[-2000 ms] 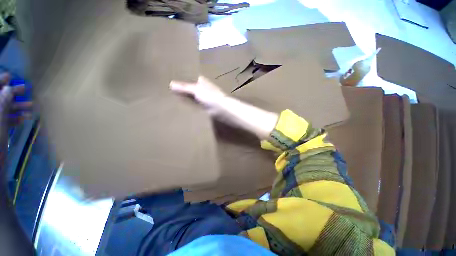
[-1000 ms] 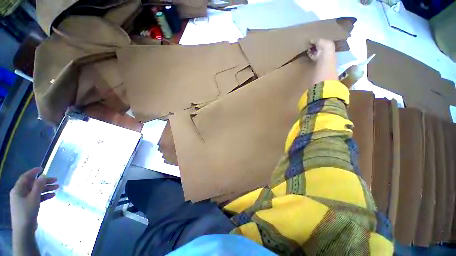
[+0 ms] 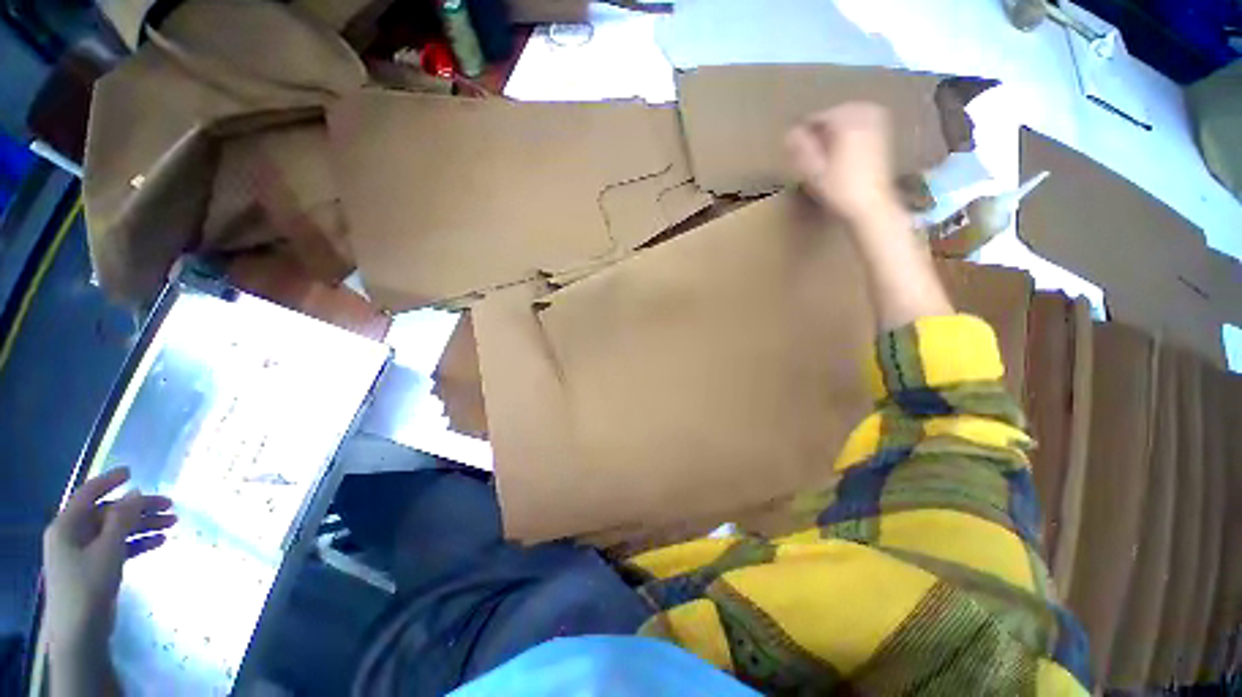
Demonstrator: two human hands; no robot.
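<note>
Several brown bag panels [image 3: 708, 368] lie overlapping in a loose stack in front of me. My right hand [image 3: 842, 157] is over the upper edge of the stack, near a smaller brown piece [image 3: 749, 116]; it is blurred, and I cannot tell whether it grips a panel. Another brown panel [image 3: 477, 191] lies to the upper left of the stack. My left hand [image 3: 106, 545] has its fingers apart and holds nothing, over the left part of the shiny pale press table [image 3: 245, 449].
A bulky brown semi-finished bag [image 3: 204, 150] lies at upper left. A row of standing brown panels [image 3: 1131, 477] fills the right side. A small bottle [image 3: 974, 225] with a pointed nozzle lies beyond the stack. A green bottle [image 3: 460, 34] is at the top.
The large panel held up by my right hand two seconds ago is no longer raised. My right hand has since moved to the stack's upper edge, then slightly left. My left hand stays over the press table.
</note>
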